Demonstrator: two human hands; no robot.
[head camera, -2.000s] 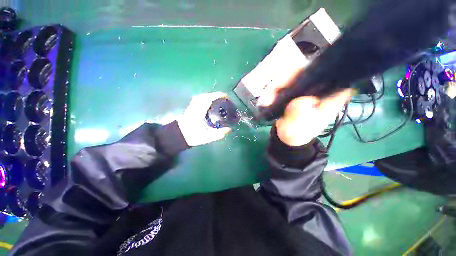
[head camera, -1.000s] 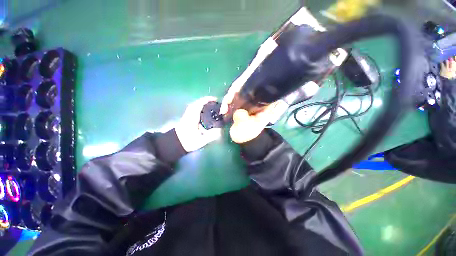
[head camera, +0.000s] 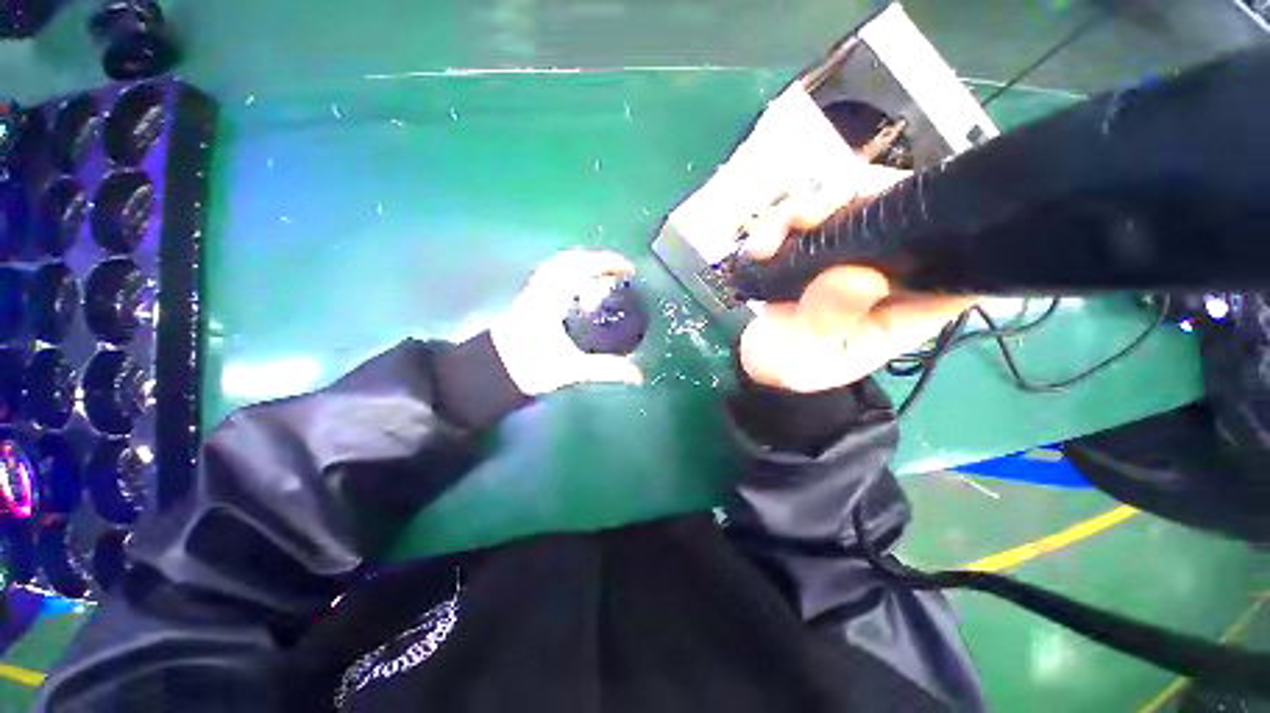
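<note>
My left hand (head camera: 546, 332) holds a round black unit (head camera: 607, 320) above the green bench, its dark disc face up and its right side uncovered by fingers. My right hand (head camera: 822, 334) grips the electric screwdriver (head camera: 1003, 209), a thick black barrel with a ribbed part near the hand. The tool's tip end points left, at the near lower corner of the white screw feeder (head camera: 763, 174), apart from the unit. The exact tip is blurred. Small bright specks, perhaps screws (head camera: 685, 323), lie on the bench between my hands.
A large black holding tray (head camera: 178, 293) with rows of round units stands at left; one glows pink. Another black unit (head camera: 132, 42) stands behind it. Thin power cords (head camera: 1059, 379) lie right of my right hand. A black hose (head camera: 1059, 606) runs at lower right. A person's dark sleeve (head camera: 1170, 467) shows at right.
The screwdriver and my right hand have moved right, away from the unit, to the feeder's corner. The hose has swung lower. My left hand still holds the unit.
</note>
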